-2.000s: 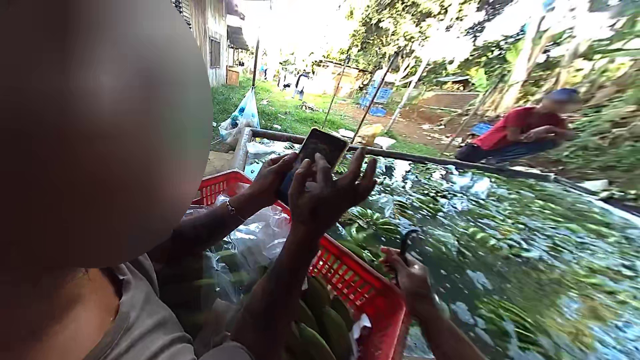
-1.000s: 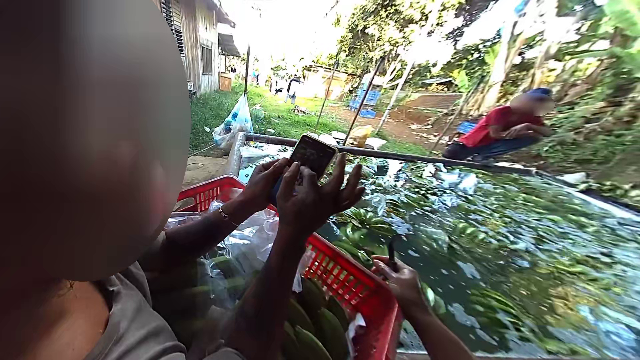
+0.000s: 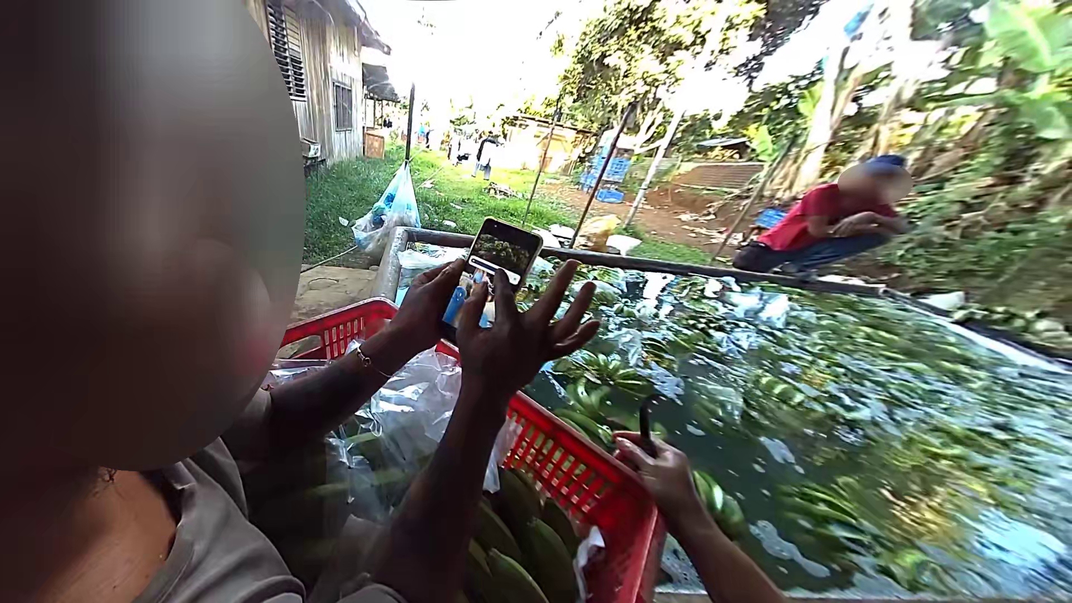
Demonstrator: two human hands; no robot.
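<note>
My right hand [image 3: 662,473] is closed around a dark, slim, curved tool [image 3: 646,419], likely a small knife, which points upward beside the red plastic crate [image 3: 578,477] and over the water tank's near side. My left hand is out of view. Green bananas [image 3: 523,544] and clear plastic bags [image 3: 402,410] lie in the crate. Close at the left, a person in a grey shirt [image 3: 226,536] holds a smartphone [image 3: 500,255] above the crate and touches its screen with the other hand [image 3: 511,343]. Many green banana clusters [image 3: 825,507] float in the tank.
The tank's rim [image 3: 670,266] runs behind the phone. Beyond it crouches a person in a red shirt [image 3: 816,222]. A hanging plastic bag [image 3: 398,205], poles, blue crates [image 3: 607,167] and a wooden building [image 3: 318,100] stand farther back.
The tool in my right hand has turned from a clearly hooked outline to a thin, upright one. The person's fingers have shifted on the phone, whose screen now shows a brighter picture.
</note>
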